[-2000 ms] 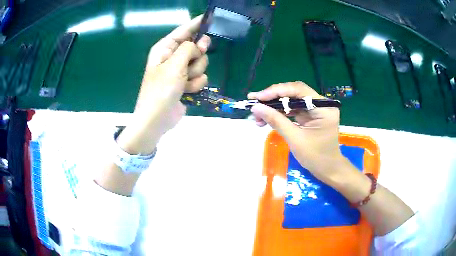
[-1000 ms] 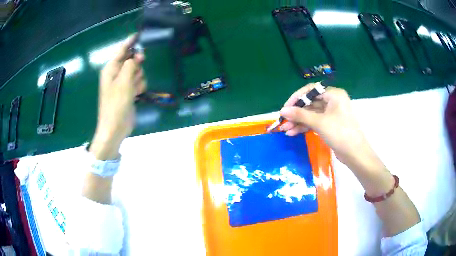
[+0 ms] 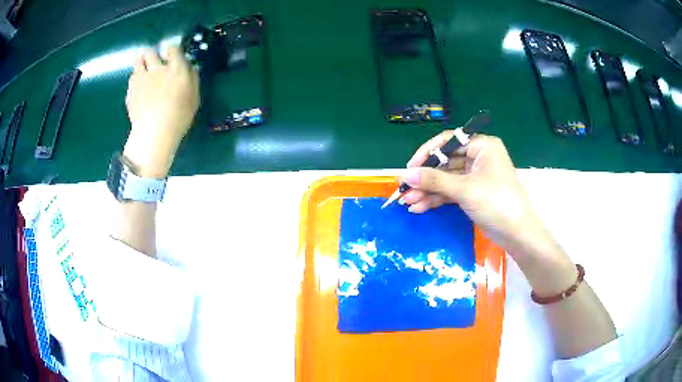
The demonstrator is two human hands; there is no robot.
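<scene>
My right hand (image 3: 478, 179) holds a slim black pen-shaped tool (image 3: 441, 154) with white bands. Its pale pointed tip is over the top edge of a shiny blue sheet (image 3: 404, 254) in an orange tray (image 3: 318, 298). My left hand (image 3: 162, 93) is over the green belt at upper left, back of the hand up. A dark blurred part (image 3: 200, 48) is beside its fingertips; whether they grip it is unclear. A black phone middle frame (image 3: 263, 74) lies just right of it, with small gold and blue parts at its bottom end.
Another middle frame (image 3: 380, 67) lies on the green belt (image 3: 321, 89) above the tray. More frames lie at right, including one nearby (image 3: 557, 82), and at far left (image 3: 57, 112). White bench covering (image 3: 239, 276) surrounds the tray, with blue-green marks (image 3: 71, 265) at left.
My left hand has moved left and up, and the frame it carried is no longer clearly seen in it. The tool tip has moved from the work to over the blue sheet. Belt frames have shifted in view.
</scene>
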